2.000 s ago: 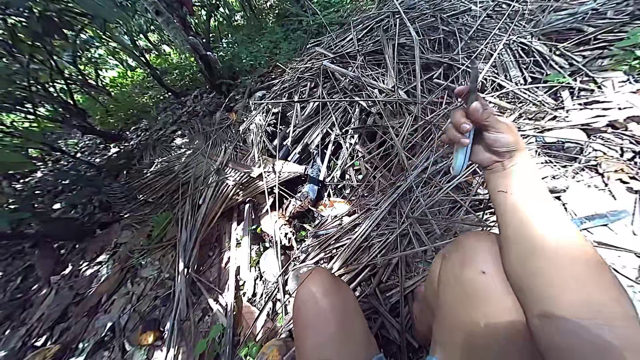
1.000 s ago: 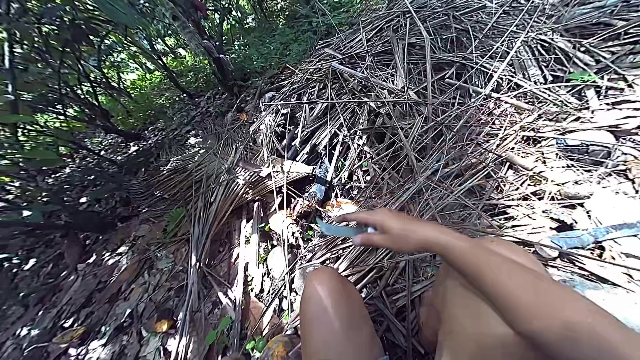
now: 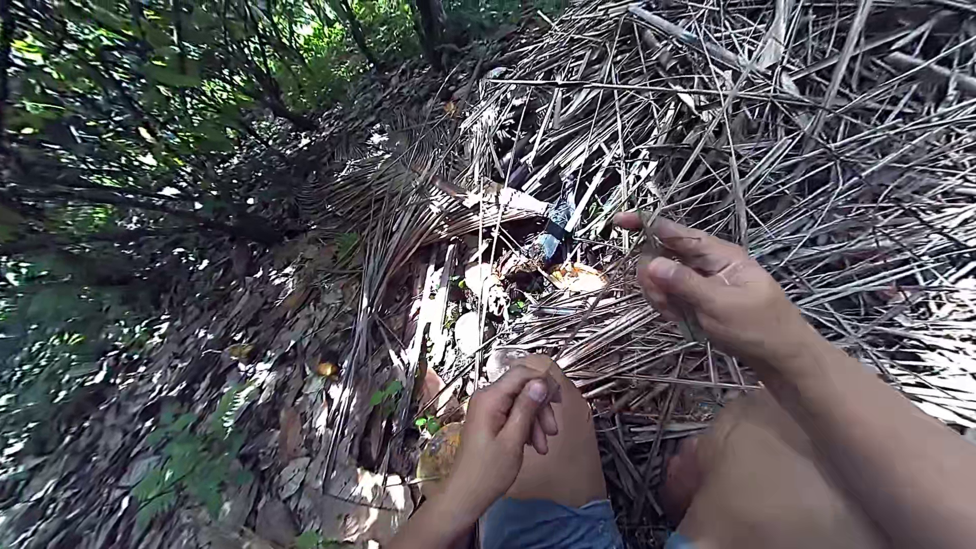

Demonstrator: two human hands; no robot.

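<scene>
My right hand (image 3: 698,286) is raised over the dry stalks, its thumb and fingers pinched on a thin, dark, blade-like object (image 3: 690,324), blurred and partly hidden by the fingers. Lower and to the left, my left hand (image 3: 512,415) is loosely curled above my bare knee; whether anything is inside it cannot be seen. Beyond both hands, a blue-grey object with a black band (image 3: 555,229) lies slanted among the dry fronds. An orange-fleshed piece, perhaps cut fruit (image 3: 578,277), rests just below it.
Dry palm fronds and stalks (image 3: 831,198) are heaped at the right. Pale rounded pieces (image 3: 468,333) lie in front of me, with a yellowish round object (image 3: 440,451) beside my knee. Leaf litter (image 3: 213,335) and green shrubs (image 3: 175,99) stretch along the left.
My left hand has come into view. My right hand, low by the orange piece one second ago with a blade in it, is now raised to the right. The view has shifted.
</scene>
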